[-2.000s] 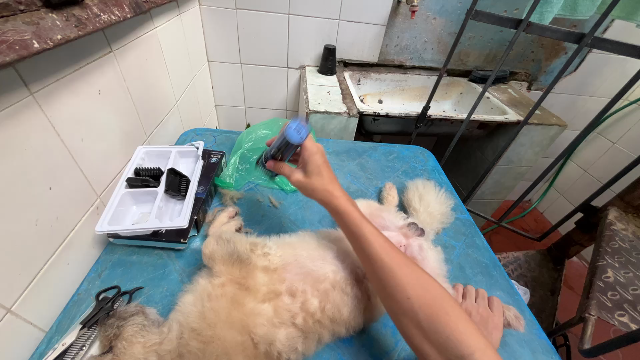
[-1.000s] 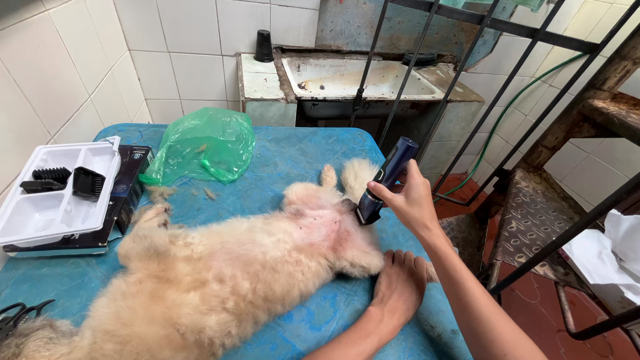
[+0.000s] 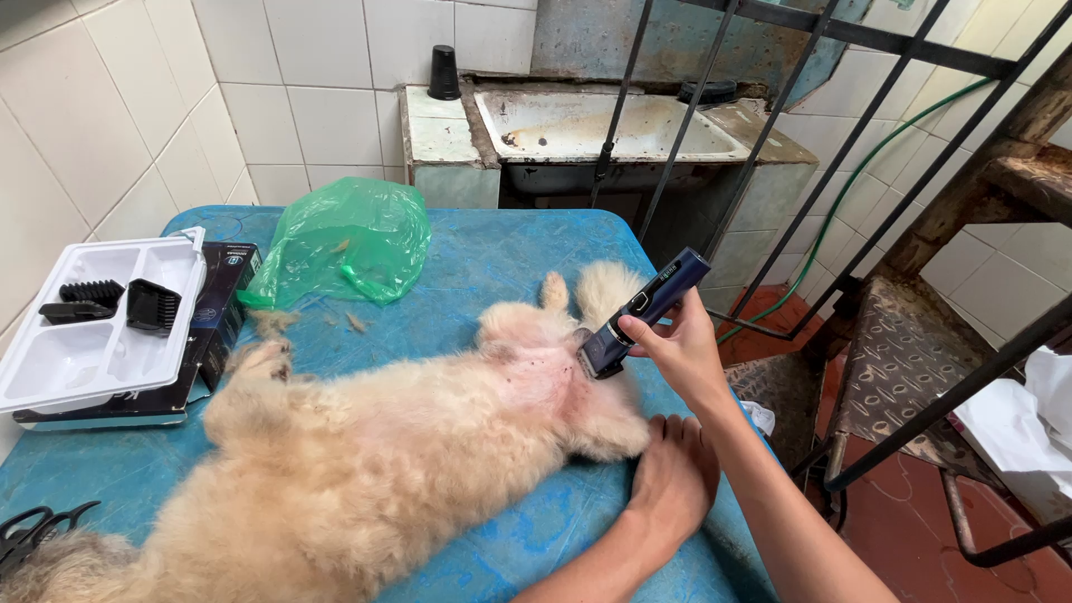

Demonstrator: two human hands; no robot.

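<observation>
A cream-coloured, fluffy dog [image 3: 377, 452] lies on its back on a blue-covered table [image 3: 494, 243], its short-haired pinkish lower belly exposed. My right hand [image 3: 682, 347] grips a dark blue cordless hair clipper [image 3: 649, 306], tilted down with its blade against the groin beside the inner thigh. Lower down, my left hand [image 3: 677, 473] is closed over the end of the dog's near hind leg [image 3: 607, 423]; the paw is hidden beneath the fingers. The other hind paw [image 3: 554, 291] and the tail [image 3: 607, 293] point toward the table's far edge.
A white plastic tray [image 3: 63, 356] with black clipper guard combs [image 3: 152, 306] rests on a dark box [image 3: 219, 322] at left. Near it lie a green plastic bag [image 3: 347, 239] and black-handled scissors [image 3: 38, 532]. Black metal bars [image 3: 775, 126] and a metal step [image 3: 909, 360] stand at right.
My right hand with the clipper has moved from above the green bag down to the dog's groin. The bag has spread out. My left hand stays at the hind leg.
</observation>
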